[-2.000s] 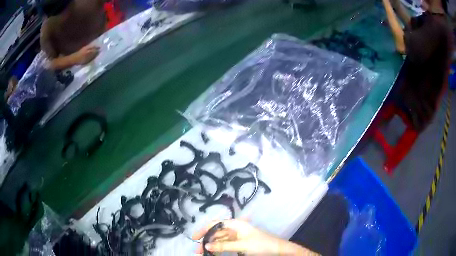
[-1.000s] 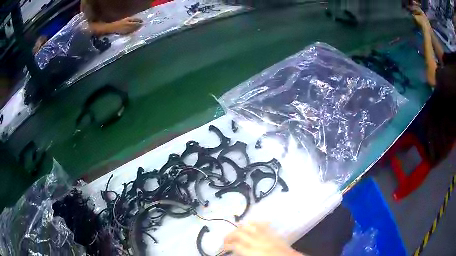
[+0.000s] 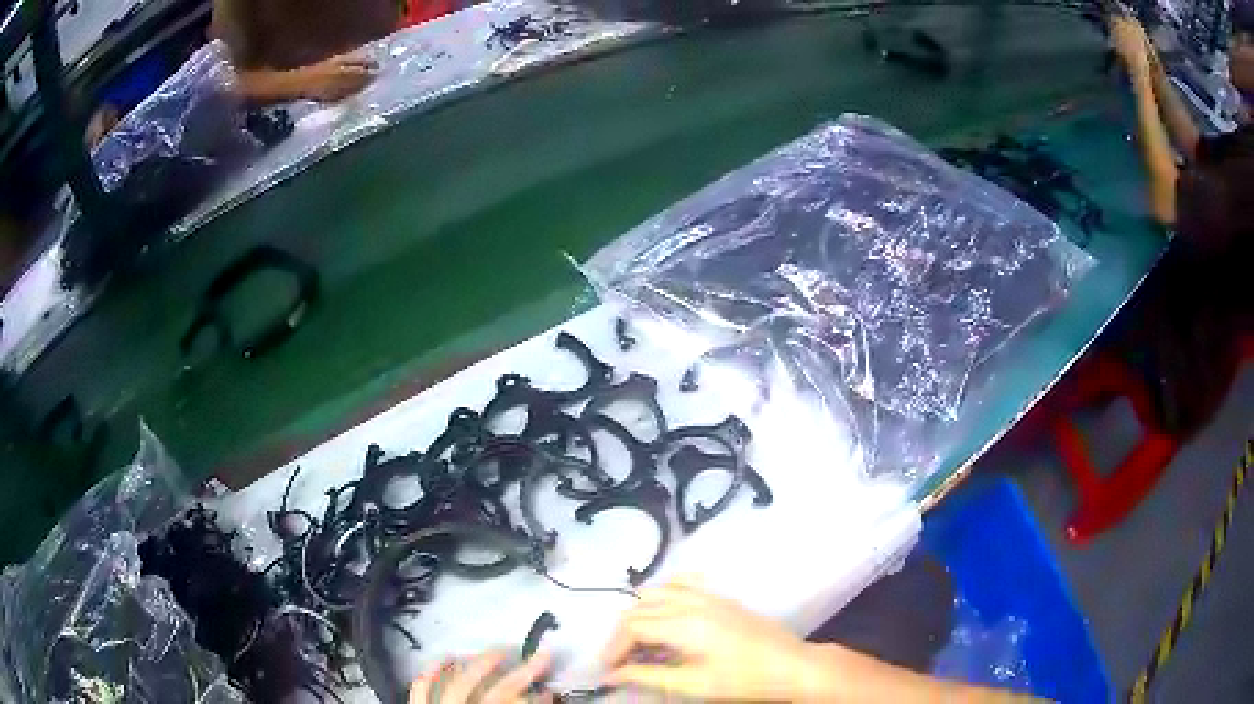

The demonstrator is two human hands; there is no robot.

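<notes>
My right hand (image 3: pixel 708 649) is at the bottom centre, fingers bent at a black curved yoke (image 3: pixel 541 634), whose lower part is hidden. My left hand (image 3: pixel 481 679) is cut off by the bottom edge, its fingertips beside the same yoke; its grip is unclear. A large black headband arc (image 3: pixel 374 594) lies just left of my hands. A thin wire (image 3: pixel 591 589) runs from its end towards my right hand. Several black yokes (image 3: pixel 640 512) are heaped on the white work surface (image 3: pixel 825 530) beyond my hands.
A large clear bag (image 3: pixel 853 275) lies behind right; another clear bag (image 3: pixel 103 626) is front left, beside tangled black parts (image 3: pixel 206 571). The green conveyor belt (image 3: pixel 454 261) carries a headband (image 3: pixel 255 296). A blue bin (image 3: pixel 1025 591) and red stool (image 3: pixel 1114 454) stand right. People's arms show across and right.
My left hand has come into view at the bottom. The headband arc has appeared at the front of the pile since the oldest frame. The view has shifted, with the belt headband now farther right than at first.
</notes>
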